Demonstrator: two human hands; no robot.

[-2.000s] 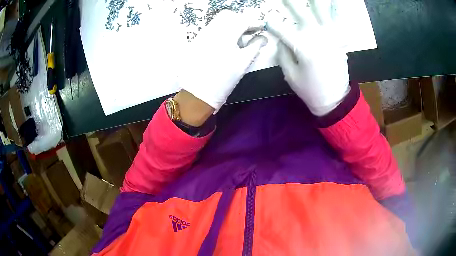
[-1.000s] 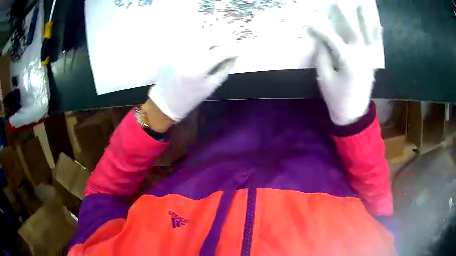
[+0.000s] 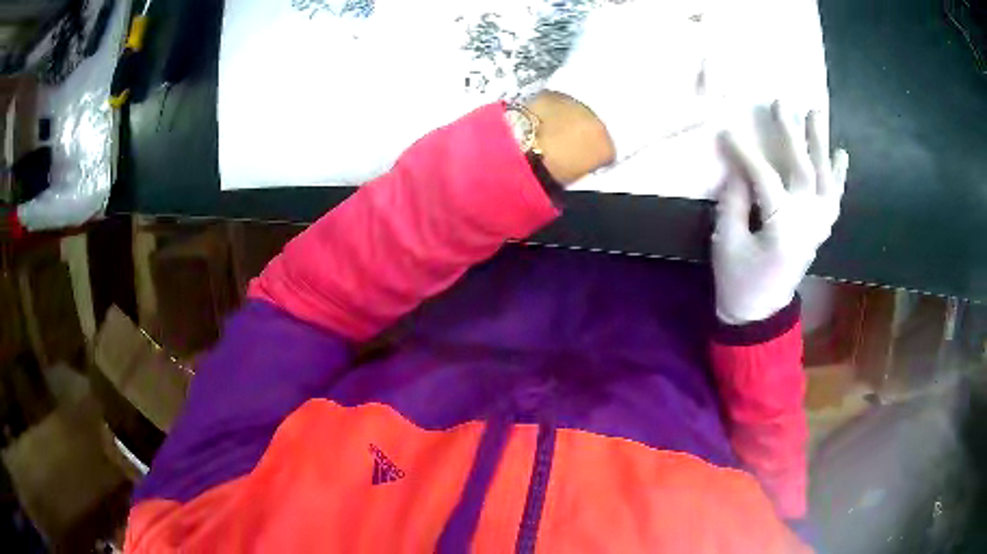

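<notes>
Small dark screws [image 3: 550, 41] lie scattered on a white paper sheet [image 3: 325, 119], with a smaller group at its top left. My left hand [image 3: 649, 92], in a white glove, reaches over the sheet to the right of the larger pile. Its glove blends into the paper, so its fingers and anything in them cannot be made out. My right hand [image 3: 777, 211], also white-gloved, rests at the sheet's lower right edge with its fingers apart. No object shows in it.
The sheet lies on a dark green bench [image 3: 909, 162]. A yellow-and-black screwdriver [image 3: 132, 43] and a clear plastic bag [image 3: 81, 146] are at the left. Brown cardboard boxes [image 3: 146, 368] stand below the bench.
My left hand has moved from the sheet's near edge up and right across it. My right hand has come down towards the bench's near edge. The camera view has shifted slightly.
</notes>
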